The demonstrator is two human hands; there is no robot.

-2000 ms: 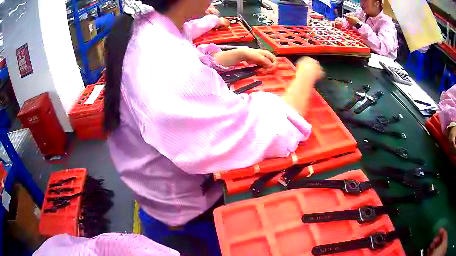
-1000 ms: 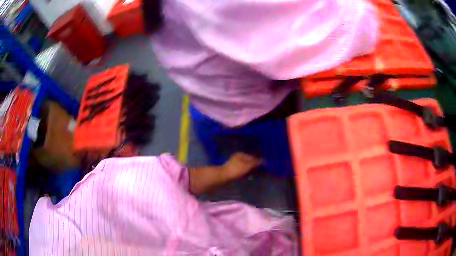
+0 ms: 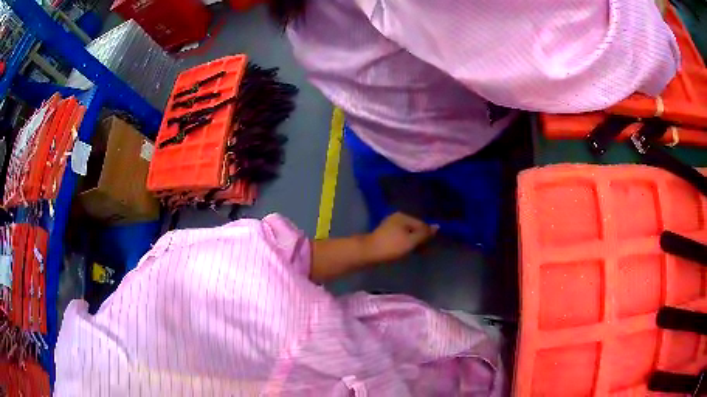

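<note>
My left hand [image 3: 401, 236] reaches out from a pink striped sleeve at mid-frame, above the floor and beside a blue stool. Its fingers are curled closed and a tiny pale spot shows at the fingertips; no watch shows in it. My right hand is not in view. A red turnover tray [image 3: 527, 271] lies at the right, left of several black watch straps [image 3: 684, 319] that are cut off by the right edge. The pockets in its left columns are empty.
Another worker [image 3: 434, 85] in pink sits ahead on a blue stool [image 3: 465, 205]. Red trays with black straps [image 3: 194, 159] are stacked on the left. A blue rack [image 3: 66, 209] holds red trays and a cardboard box [image 3: 120, 174]. Yellow floor tape [image 3: 331, 170] runs between.
The view has swung left and down, so the bench has slid right. My left hand has come into view; the hand at the lower right edge is gone from view.
</note>
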